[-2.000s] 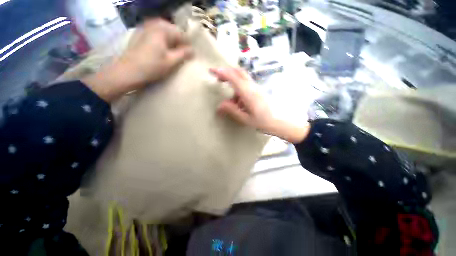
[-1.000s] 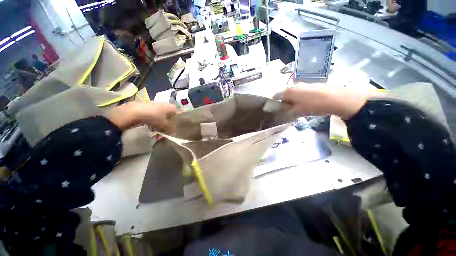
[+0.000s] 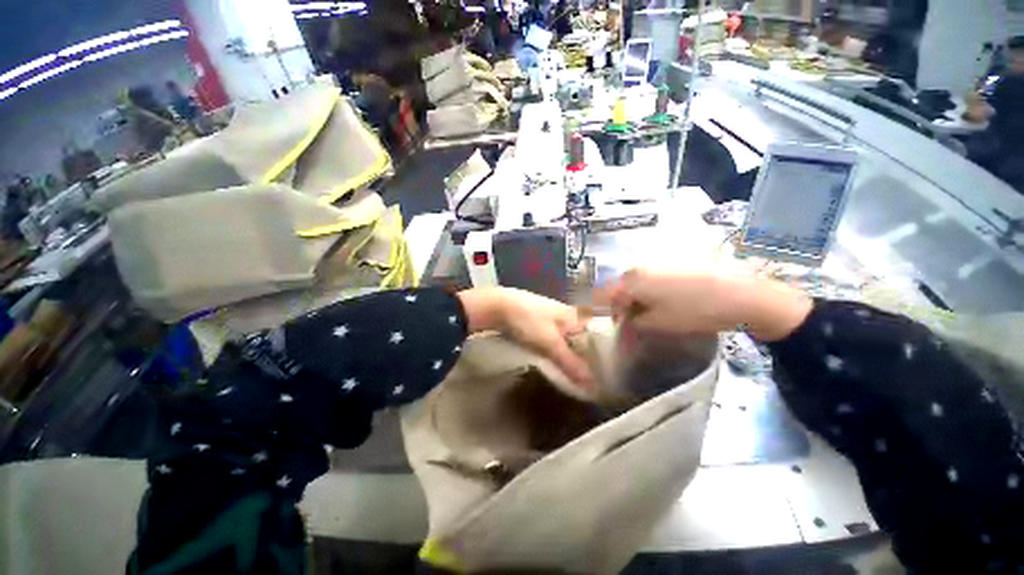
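Observation:
A beige bag body (image 3: 595, 494) stands open in front of me at the table's front edge, with a bit of yellow binding at its lower left corner. My left hand (image 3: 545, 331) holds the far rim, its fingers over the edge. My right hand (image 3: 663, 303) pinches the same rim just to the right, close to my left fingertips. The pattern sewing machine (image 3: 530, 256), with a dark grey head cover and a red switch, is right behind the bag. The area under its head is hidden by my hands and the bag.
A tall pile of bag bodies (image 3: 213, 247) with yellow edges stands at the left. The control screen (image 3: 800, 204) is at the upper right. Thread cones (image 3: 619, 113) stand behind the machine. A metal plate (image 3: 750, 421) lies right of the bag. A person sits at the far right.
The bag body has turned and now stands open nearer to me. My hands were wide apart at its two sides and are now close together on the far rim. The view has shifted.

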